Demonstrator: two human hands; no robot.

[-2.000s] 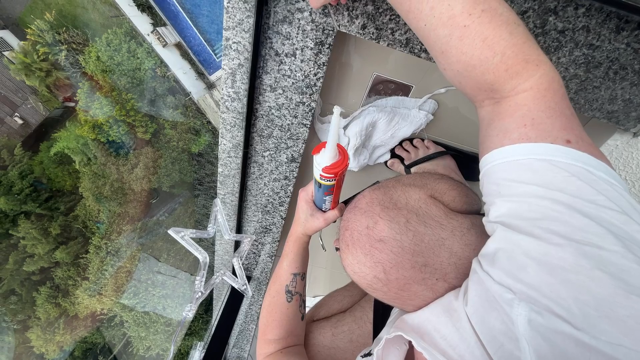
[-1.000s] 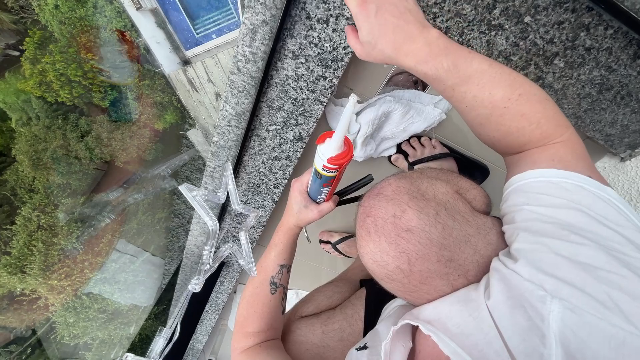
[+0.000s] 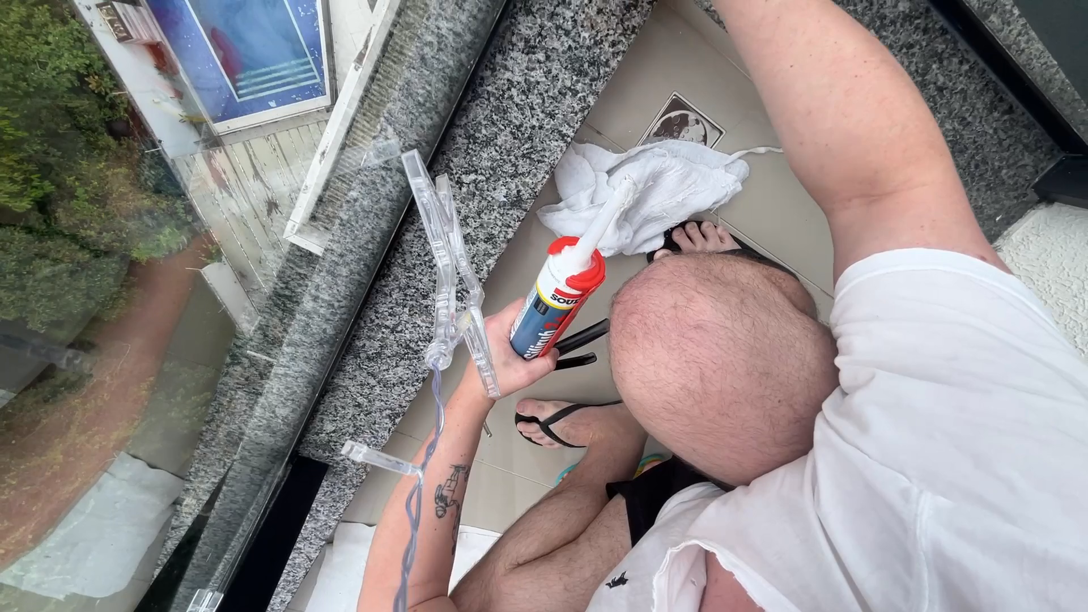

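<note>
My left hand [image 3: 517,361] is closed around a sealant cartridge [image 3: 552,306] with a red collar and a white nozzle. The nozzle points up and right, over a crumpled white cloth [image 3: 654,191] on the tiled floor. Two black bars [image 3: 582,344], which look like the handle and trigger of a caulking gun, stick out beside this hand toward my knee. My right arm reaches past the top edge, so its hand is hidden from view. A clear plastic star ornament [image 3: 446,263] on a wire hangs partly in front of my left hand and wrist.
A speckled granite ledge [image 3: 518,110] runs diagonally beside a glass pane, with a pool [image 3: 255,55] and trees far below. A square floor drain [image 3: 682,121] lies beyond the cloth. My bent knees and sandalled feet are close by. More granite is at the upper right.
My right hand, seen at the top edge over the granite one second ago, has gone out of view. My left hand still holds the cartridge. The star now overlaps my left hand; the view has shifted.
</note>
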